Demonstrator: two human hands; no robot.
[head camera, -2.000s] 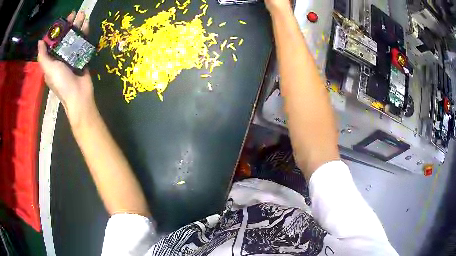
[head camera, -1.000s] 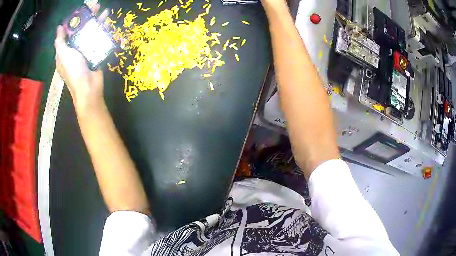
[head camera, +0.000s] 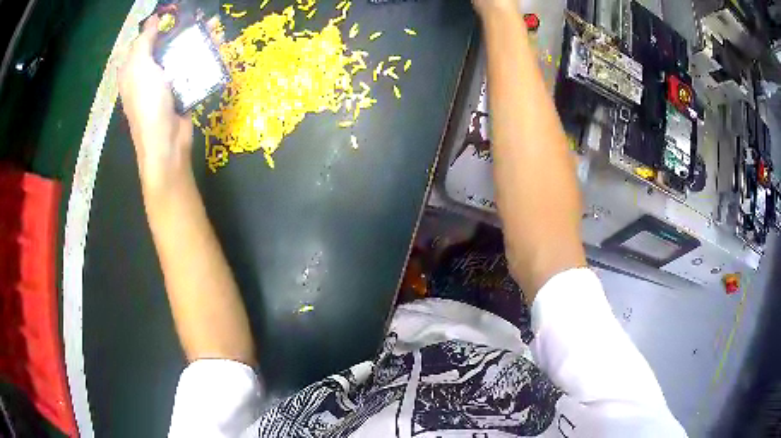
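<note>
My left hand (head camera: 152, 98) holds an electronic unit (head camera: 193, 67) at the upper left, its board face up and glaring white, its far end dark red with a yellow centre. The unit is just left of a large loose pile of small yellow parts (head camera: 283, 81) on the dark green tabletop (head camera: 342, 222). My right forearm reaches to the top edge of the picture. My right hand is cut off there; only a bit near the wrist shows, so its fingers and anything in them are hidden.
An off-white machine (head camera: 531, 77) is on the right, with units in two fixtures (head camera: 679, 137), a red button (head camera: 532, 21), a screen (head camera: 652, 242) and a red-orange knob (head camera: 730, 283). A white edge line (head camera: 75, 231) and a red tray (head camera: 30, 299) are on the left.
My left hand has moved right with the unit, to the edge of the yellow pile. The unit's board now glares white. My right forearm has shifted slightly right.
</note>
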